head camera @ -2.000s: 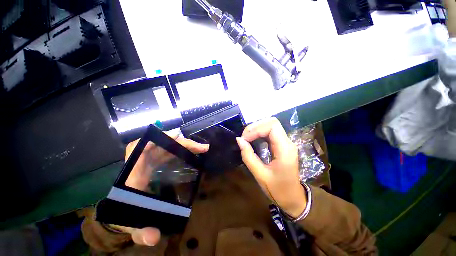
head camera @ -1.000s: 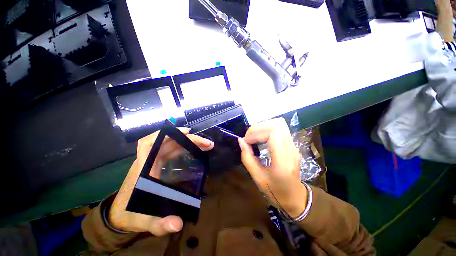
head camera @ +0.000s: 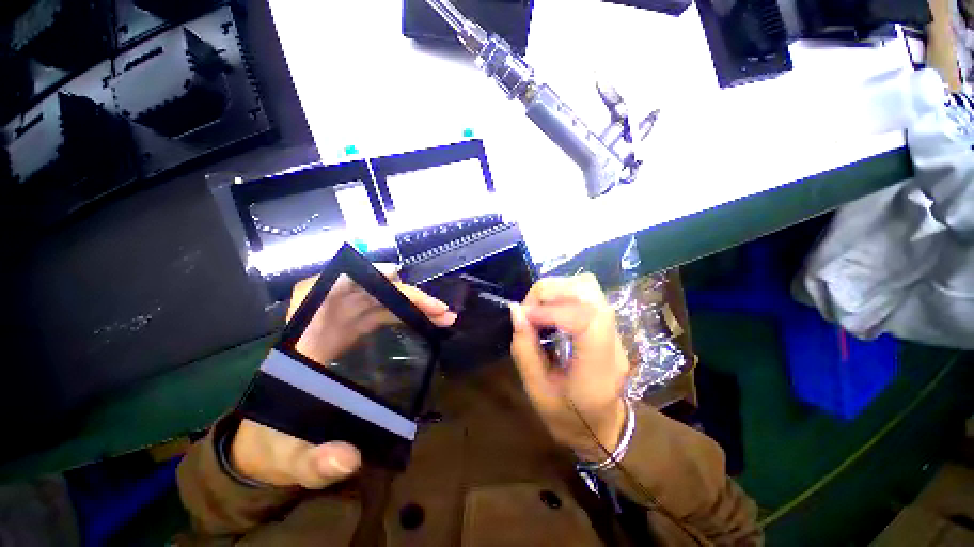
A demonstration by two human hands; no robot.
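Observation:
My left hand (head camera: 320, 454) holds a black front panel (head camera: 331, 401) with a clear window and a pale strip, tilted above the bench edge. A display unit (head camera: 481, 283) with a dark glossy screen lies at the bench edge between my hands. My right hand (head camera: 571, 353) is at the screen's right side, thumb and forefinger pinched together. A thin bright line of glare runs from the screen to these fingertips; it looks like clear film, but its outline is unclear. Two panels in clear film (head camera: 393, 230) lie side by side behind the left panel, with small blue-green tabs.
A grey-silver pistol-shaped tool (head camera: 561, 123) lies on the white surface (head camera: 684, 139). Black foam trays (head camera: 182, 96) with housings are at left. Crumpled clear film (head camera: 652, 347) is in a carton below the edge. Black units (head camera: 744, 43) stand at the back right. A person's grey sleeve (head camera: 876, 267) is at right.
My left hand has shifted the panel slightly left and turned it a little since one second ago. My right hand has moved slightly down and stays pinched by the screen.

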